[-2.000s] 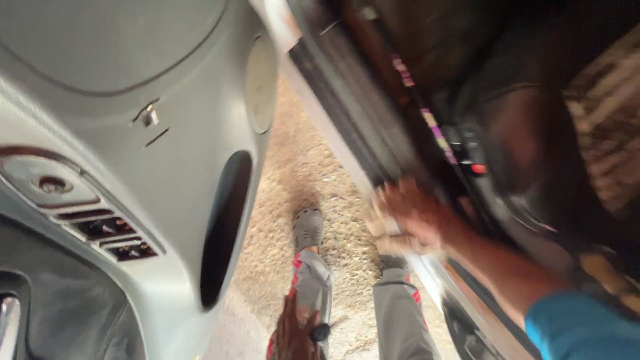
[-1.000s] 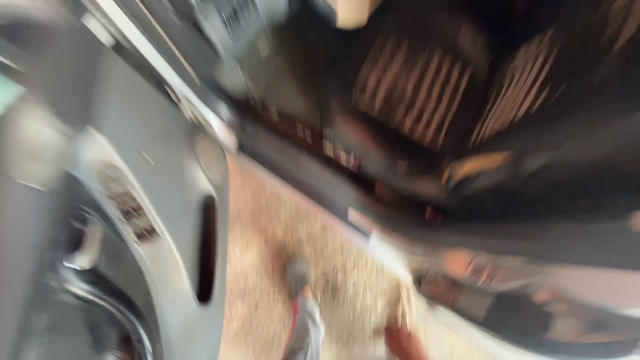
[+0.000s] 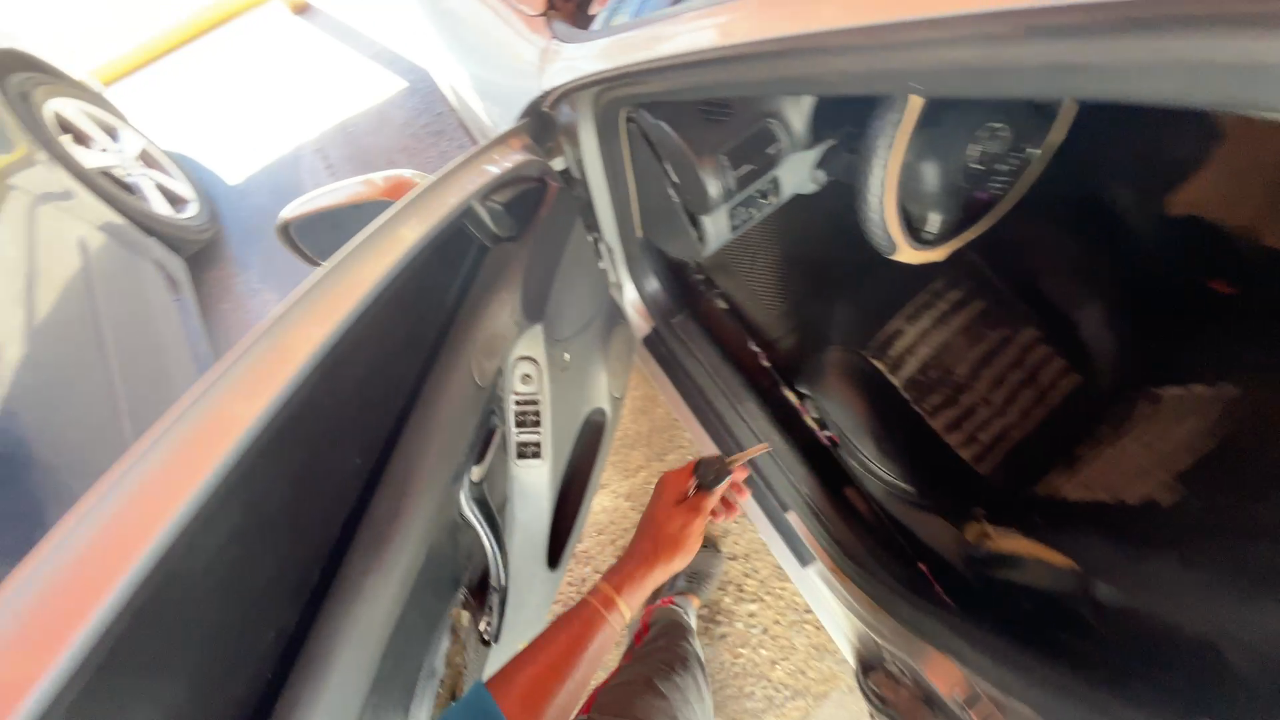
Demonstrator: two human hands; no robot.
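Note:
My left hand (image 3: 690,510) is closed around the black end of a small tool (image 3: 745,456); its thin metal shaft points toward the car's door sill (image 3: 720,400). Blur hides whether it is a key or a screwdriver. The hand is in the gap between the open car door (image 3: 590,370) and the sill. On the door's inner side are a window switch panel (image 3: 527,415) and a chrome-coloured pull handle (image 3: 487,540). My right hand is out of view.
The dark cabin lies to the right, with a steering wheel (image 3: 915,255) and a striped seat (image 3: 975,375). A side mirror (image 3: 345,215) juts out beyond the door. Another vehicle's wheel (image 3: 125,155) is at the upper left. Rough ground (image 3: 620,480) shows below.
My left hand has come up from beside my leg into the door gap. My right hand, on the sill two seconds ago, has left view. The view has swung widely.

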